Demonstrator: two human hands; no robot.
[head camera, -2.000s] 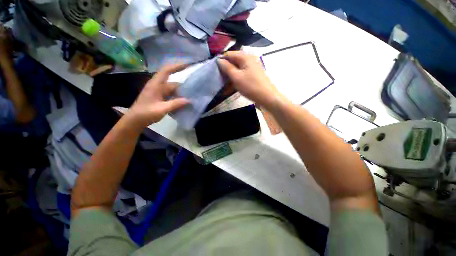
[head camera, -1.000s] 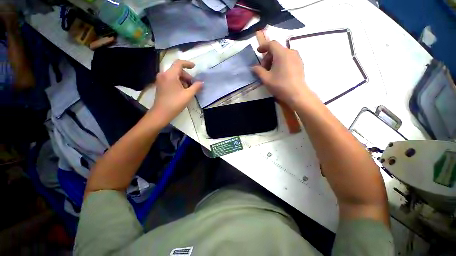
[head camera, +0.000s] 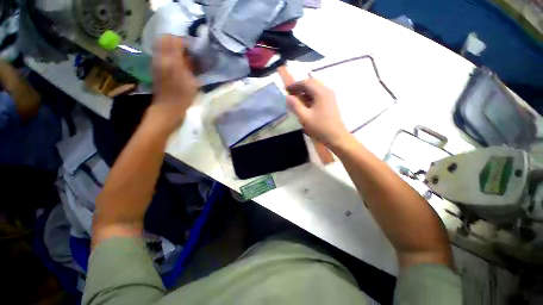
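A grey-blue fabric piece (head camera: 253, 114) lies tilted on the clear sewing template, just above a black fabric piece (head camera: 270, 154). The template's green label (head camera: 258, 186) shows at the table's front edge. My right hand (head camera: 317, 108) is at the right end of the grey-blue piece, fingers curled and apart, beside the reddish-brown strip (head camera: 323, 152). My left hand (head camera: 172, 74) is raised at upper left, blurred, in front of the loose grey fabric; whether it holds anything cannot be told.
Heaped grey-blue pieces (head camera: 247, 24) lie at the back. A green-capped bottle (head camera: 109, 40) is behind my left hand. A dark-edged template outline (head camera: 376, 74) lies to the right, near the sewing machine head (head camera: 474, 173). Another person's arm (head camera: 19, 92) shows at far left.
The grey-blue piece was held up in both hands, then laid on the template above the black one. My left hand has left it and moved up and left; my right hand stays near its right end.
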